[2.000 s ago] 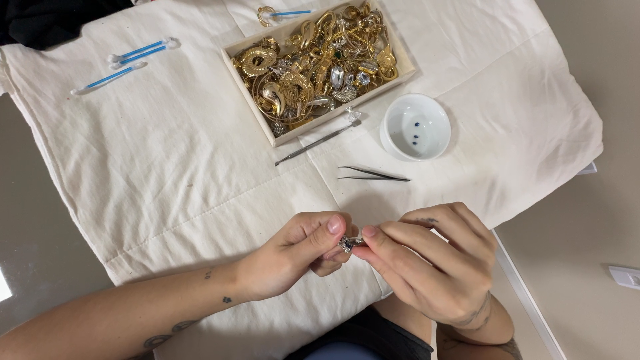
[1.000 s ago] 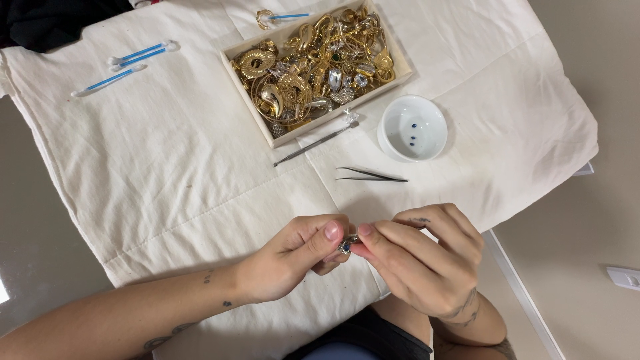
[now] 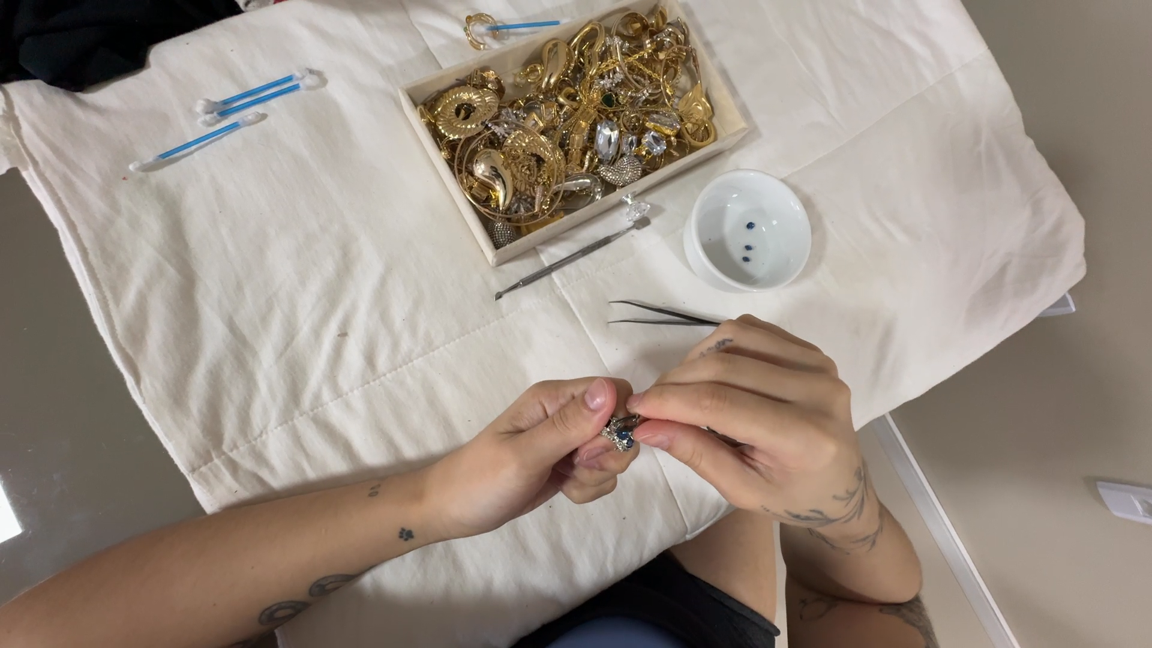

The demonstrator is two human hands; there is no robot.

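Note:
A small silver-coloured jewellery piece with clear and blue stones [image 3: 620, 434] is pinched between my two hands, low in the middle of the view. My left hand [image 3: 535, 450] grips it between thumb and curled fingers. From the right, my right hand [image 3: 760, 418] holds its other side with thumb and index fingertips. The piece is partly hidden by the fingers, so its exact kind cannot be told. Black tweezers [image 3: 661, 313] lie just above my right hand, their far end covered by it. Farther up, a white bowl [image 3: 792, 229] holds several tiny dark blue stones [image 3: 749, 247].
A shallow wooden box [image 3: 576, 220] full of gold and silver jewellery lies beyond the hands. Beside it are a metal double-ended tool [image 3: 569, 262] and a clear stone piece [image 3: 636, 209]. Blue cotton swabs [image 3: 200, 140] rest at upper left on the cream cloth [image 3: 297, 297].
My right hand has moved up a little and now covers one end of the tweezers. Both hands keep hold of the jewellery piece.

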